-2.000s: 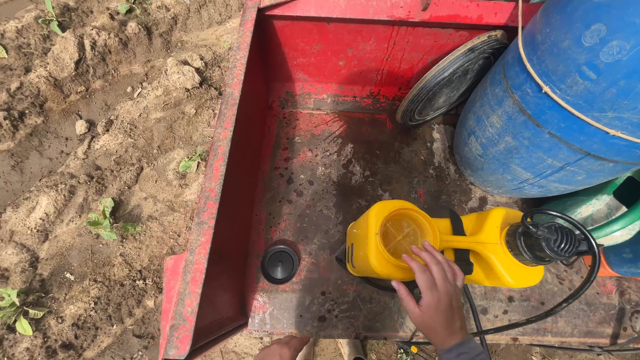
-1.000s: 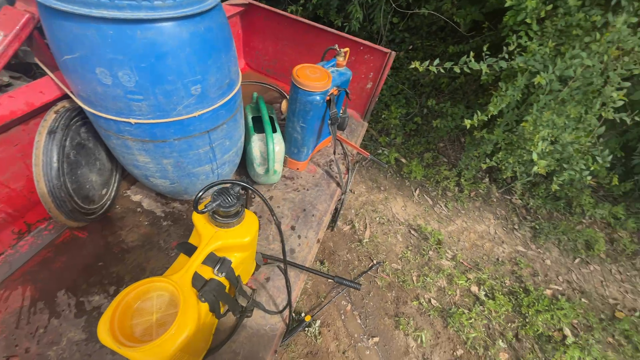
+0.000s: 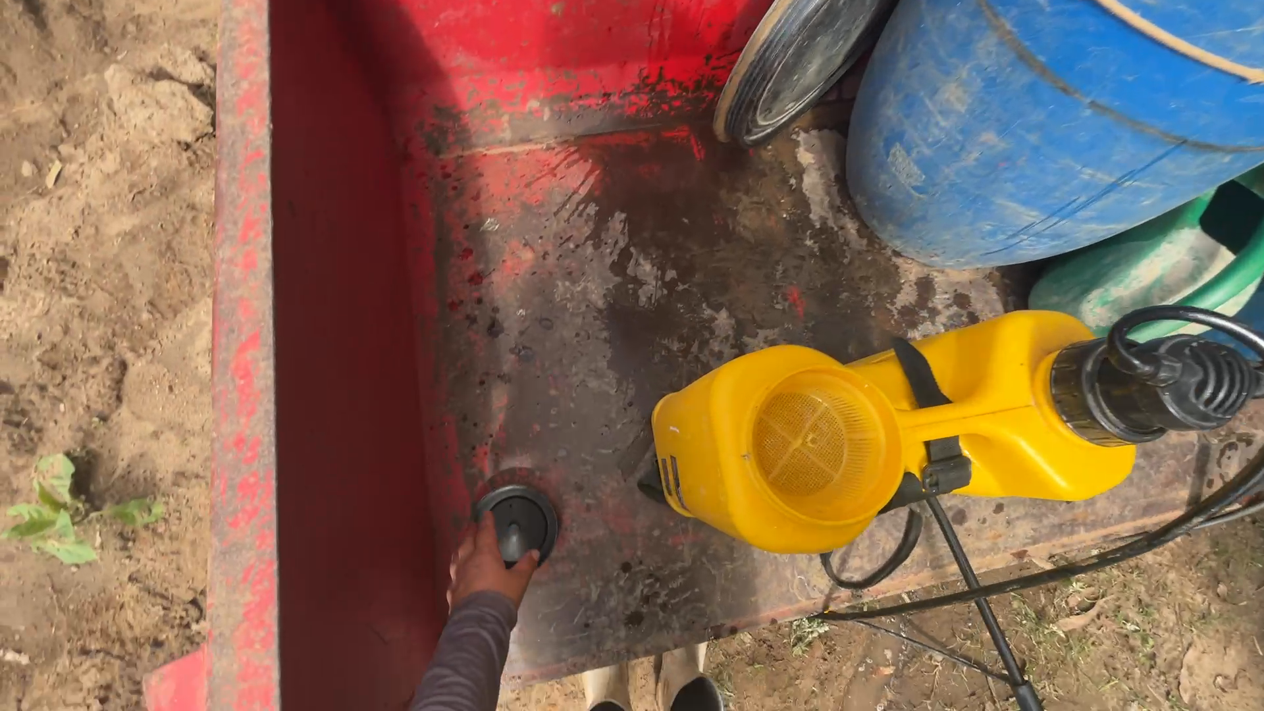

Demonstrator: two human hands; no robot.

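My left hand (image 3: 489, 568) reaches in from the bottom, palm down, its fingers and thumb on the rim of a round black screw lid (image 3: 518, 525). The lid lies on the metal bed of a red trailer. A yellow backpack sprayer (image 3: 987, 425) stands to the right of the lid, its wide filler mouth uncovered and a yellow mesh strainer basket (image 3: 815, 444) seated inside. Black straps and a black hose (image 3: 1066, 568) are attached to the sprayer. My right hand is out of view.
A large blue plastic drum (image 3: 1047, 138) stands at the upper right, with a round black drum lid (image 3: 800, 64) leaning beside it and a green watering can (image 3: 1136, 262) below. The red side wall (image 3: 242, 395) rises at the left. A black wand (image 3: 978, 592) extends past the bed's edge.
My left hand, at the bottom edge two seconds ago, is now on the black lid. My right hand, then at the strainer opening, has left the view. The view swung right and back.
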